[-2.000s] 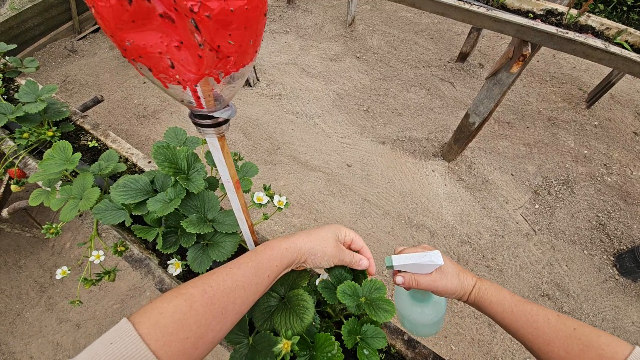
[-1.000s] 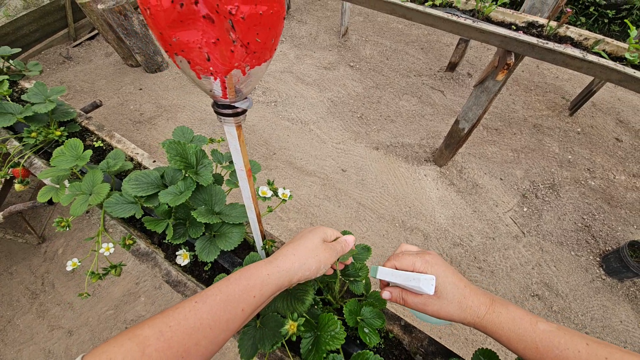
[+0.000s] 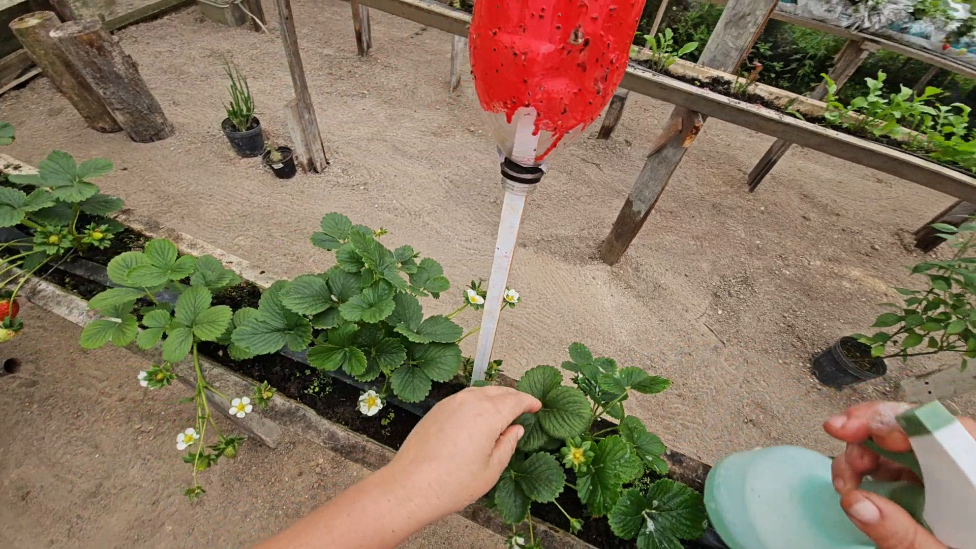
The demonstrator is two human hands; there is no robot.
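My left hand [image 3: 465, 442] touches a leaf of a strawberry plant [image 3: 568, 412], its thumb and fingers close together at the leaf's edge. At the lower right my right hand [image 3: 877, 465] holds a green spray bottle [image 3: 781, 499] with a white and green trigger head, tilted so that its base points left. Behind my left hand a white wooden stake [image 3: 499, 282] stands in the planter, with an upside-down plastic bottle [image 3: 557, 69], painted red and dotted with dark specks, on top. More strawberry plants [image 3: 374, 305] with white flowers grow to the left.
The long wooden planter [image 3: 305, 419] crosses the view diagonally. Raised wooden beds [image 3: 808, 133] on slanted posts stand behind. Two logs [image 3: 114, 80] and small potted plants [image 3: 244, 137] are at the upper left. A black pot [image 3: 849, 362] with a leafy plant is at the right.
My right hand and the spray bottle have moved right, away from the plant, and the bottle has tipped over sideways. My left hand stays at the plant's leaves. The view has shifted.
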